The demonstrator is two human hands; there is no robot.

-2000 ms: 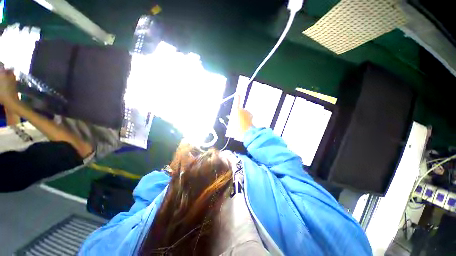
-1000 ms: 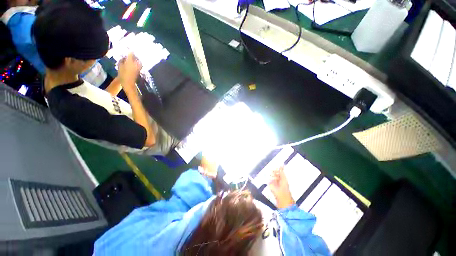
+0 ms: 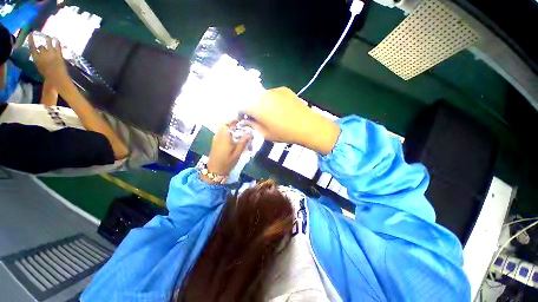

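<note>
My left hand (image 3: 224, 151), with a band at the wrist, pinches a small whitish, shiny thing (image 3: 249, 143), too blurred to name. My right hand (image 3: 282, 116) reaches across from the right and its fingers meet the left ones on the same thing; their tips are partly hidden. The glaring white stack (image 3: 215, 91) lies just beyond my hands, overexposed. A white charging cable (image 3: 330, 54) runs down behind my right hand. White units (image 3: 301, 159) in a black tray show under my right forearm.
A black foam tray (image 3: 144, 79) and a clear ribbed strip (image 3: 181, 127) lie left of the stack. A co-worker's arm (image 3: 88, 112) is further left. A large black tray (image 3: 451, 159), perforated board (image 3: 423, 38) and socket strip (image 3: 516, 269) are at right.
My hands, apart one second ago, have come together at the whitish thing. My right hand has left the white units. The view has turned, and the co-worker sits further left in it.
</note>
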